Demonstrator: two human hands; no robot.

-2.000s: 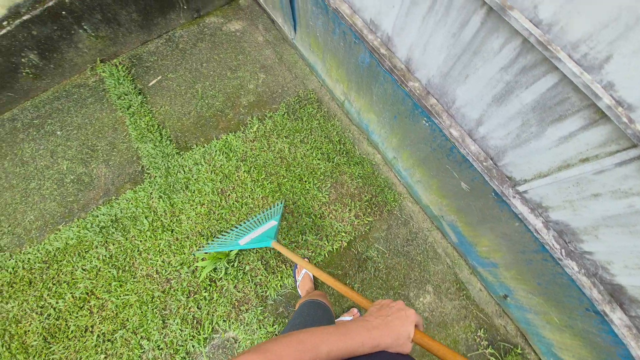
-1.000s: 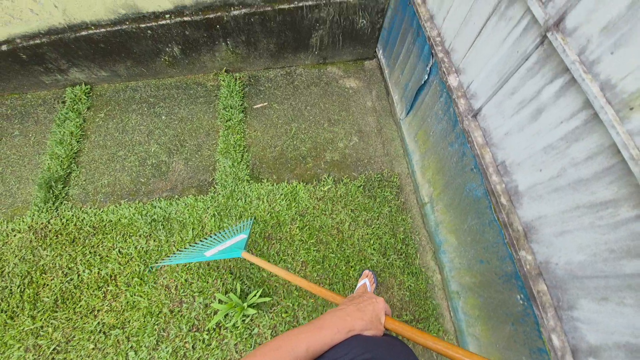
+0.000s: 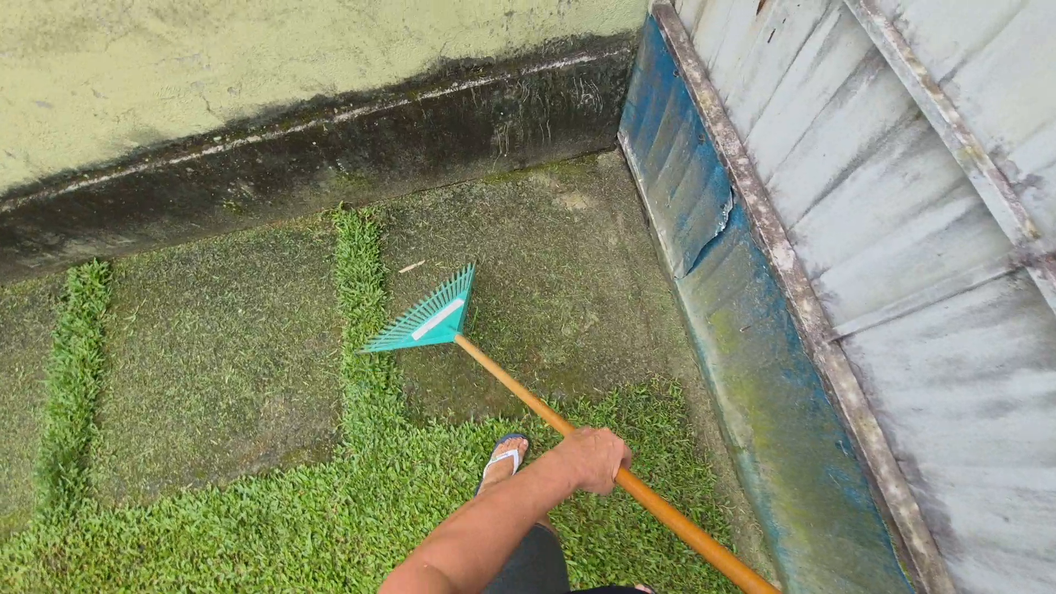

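Note:
My left hand (image 3: pixel 592 460) is closed around the orange-brown handle of a leaf rake, its forearm reaching in from the bottom edge. The handle (image 3: pixel 689 528) runs on past the hand and out at the lower right; its far end is hidden from view. At the other end, the teal fan-shaped rake head (image 3: pixel 437 320) lies over a mossy concrete slab, its left tines over a strip of grass (image 3: pixel 360 289). A pale strip crosses the rake head. My right hand is out of view.
A foot in a flip-flop (image 3: pixel 505 455) stands on the grass (image 3: pixel 272 528) just left of the handle. Mossy slabs (image 3: pixel 223 346) reach a stained wall base (image 3: pixel 330 157). On the right runs a metal sheet fence (image 3: pixel 891 206) with a torn blue lower panel (image 3: pixel 685 165).
The rake head has moved from the grass onto the slab nearer the wall, with my left hand still on the handle. The view has swung toward the wall corner.

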